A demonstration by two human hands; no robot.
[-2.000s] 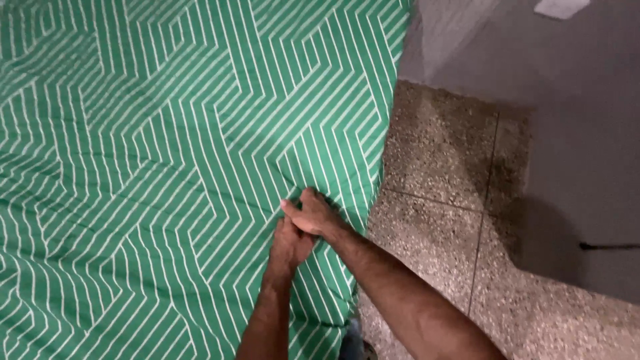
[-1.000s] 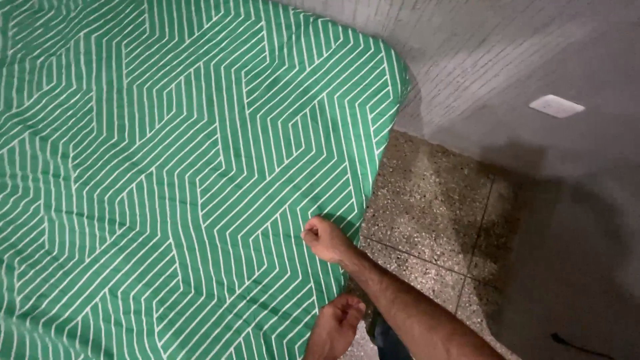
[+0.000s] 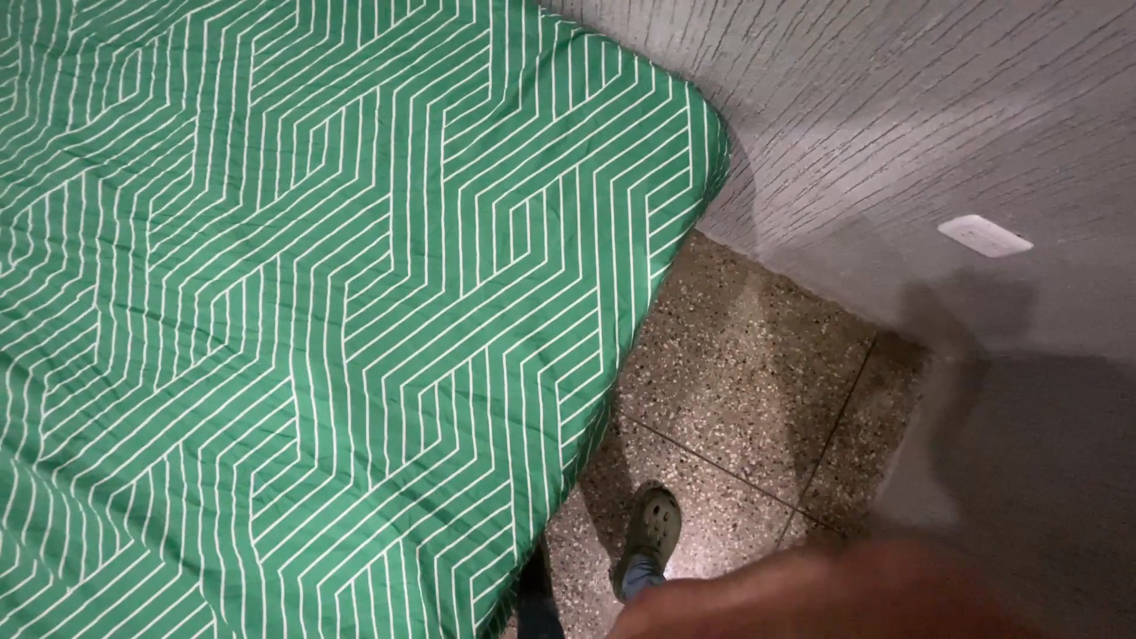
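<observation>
A green fitted sheet with white geometric lines (image 3: 426, 293) covers a mattress across the left and middle of the head view. Its rounded corner lies near the wall, and the fabric has soft creases, mostly toward the lower left. At the bottom right, a blurred bare forearm, apparently my right one, crosses the frame edge over the floor side of the bed. My right hand itself is hidden below the frame. My left hand does not show. No hand is seen touching the sheet.
A grey textured wall (image 3: 852, 133) with a white outlet plate (image 3: 985, 236) stands at the right. Speckled terrazzo floor (image 3: 737, 355) lies between bed and wall. My foot in an olive clog (image 3: 655, 525) stands on it, beside the mattress edge. Dark shadows fall on the wall.
Both hands were at the sheet's right edge, first together, then apart; now they have left it and are out of view. The view has shifted toward the bed corner.
</observation>
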